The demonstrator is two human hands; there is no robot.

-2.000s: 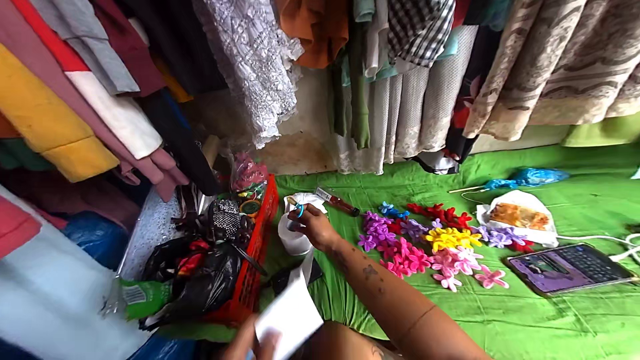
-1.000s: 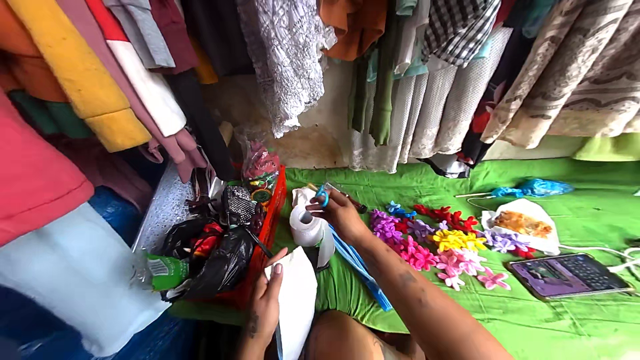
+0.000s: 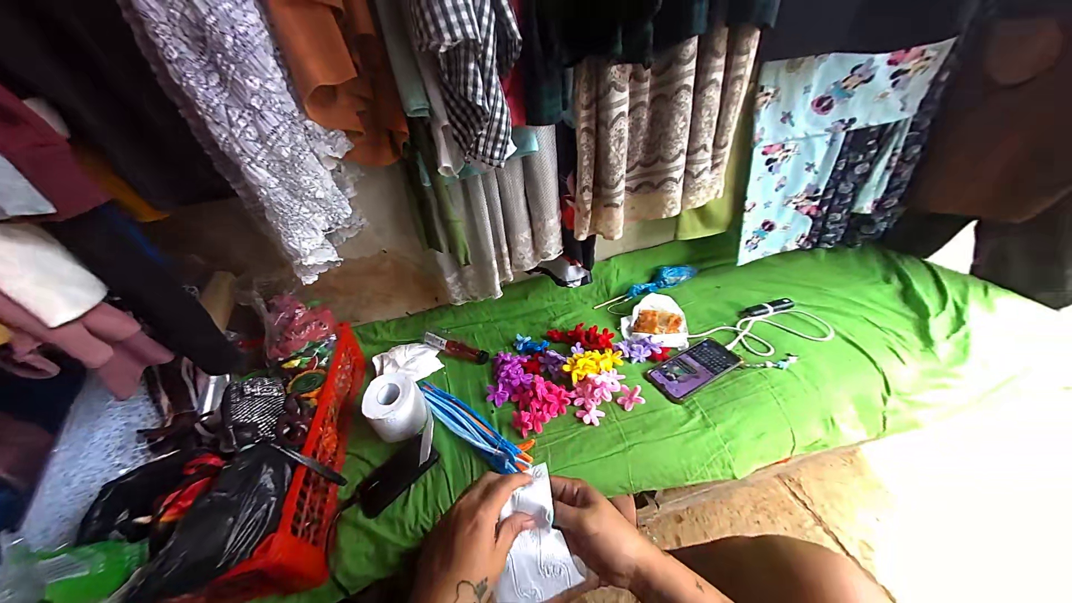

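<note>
Low in the view, my left hand point(image 3: 477, 532) pinches a white sheet of tissue paper point(image 3: 536, 561) between thumb and fingers. My right hand point(image 3: 599, 523) grips the right edge of the same sheet near its top. Just beyond my hands lies a bundle of blue pipe cleaners point(image 3: 473, 423) with a few orange ends. A toilet paper roll point(image 3: 398, 410) stands to its left, beside a black phone-like object point(image 3: 394, 477). Further right is a pile of purple, red, yellow and pink fuzzy flowers point(image 3: 557, 377).
A red plastic crate point(image 3: 322, 452) holding bags and small items stands at left. On the green cloth point(image 3: 712, 444) lie a phone point(image 3: 693, 370), a white cable point(image 3: 791, 314), food on white paper point(image 3: 657, 322), a small tube point(image 3: 456, 347) and a blue plastic bag point(image 3: 670, 278). Clothes point(image 3: 645, 134) hang behind.
My right hand has moved from near the roll down to the tissue, where both hands now hold it. Blue scissors seen earlier in my right hand are no longer visible there. The view has swung right.
</note>
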